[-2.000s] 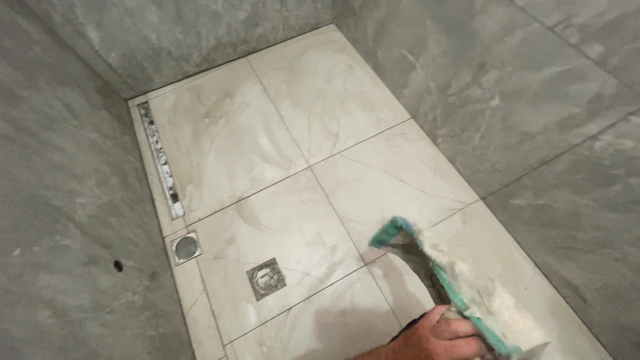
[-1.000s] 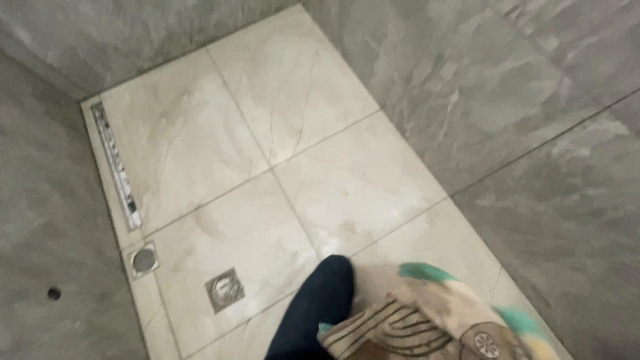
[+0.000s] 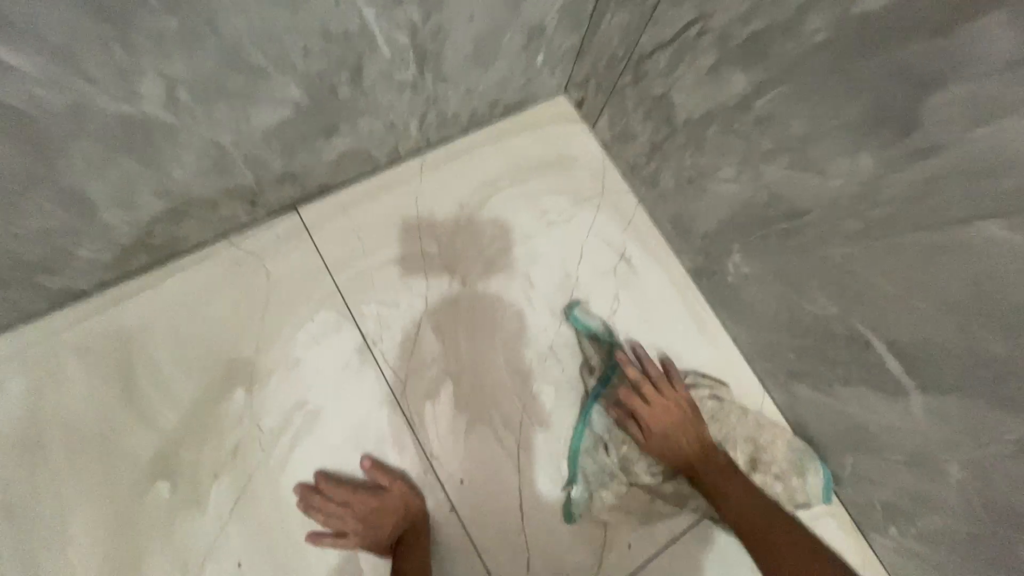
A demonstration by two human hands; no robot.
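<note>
A dirty beige cloth with teal edging (image 3: 752, 448) lies spread on the marbled floor tiles (image 3: 528, 184), close to the right wall. My right hand (image 3: 660, 408) rests flat on its left part, fingers extended and pointing up and left. Over the tile at the lower left is my left hand (image 3: 364, 504), its fingers apart and holding nothing; whether it touches the floor I cannot tell. Smeary marks and thin veins show on the tiles.
Grey marbled walls, one at the back (image 3: 240, 104) and one on the right (image 3: 864, 240), meet at the floor's far corner. Dark joints run between the floor tiles. A shadow falls across the middle of the floor.
The view has moved in close to the far corner. The cloth, held in a hand two seconds ago, now lies spread on the floor under my right hand. My left hand has come into view.
</note>
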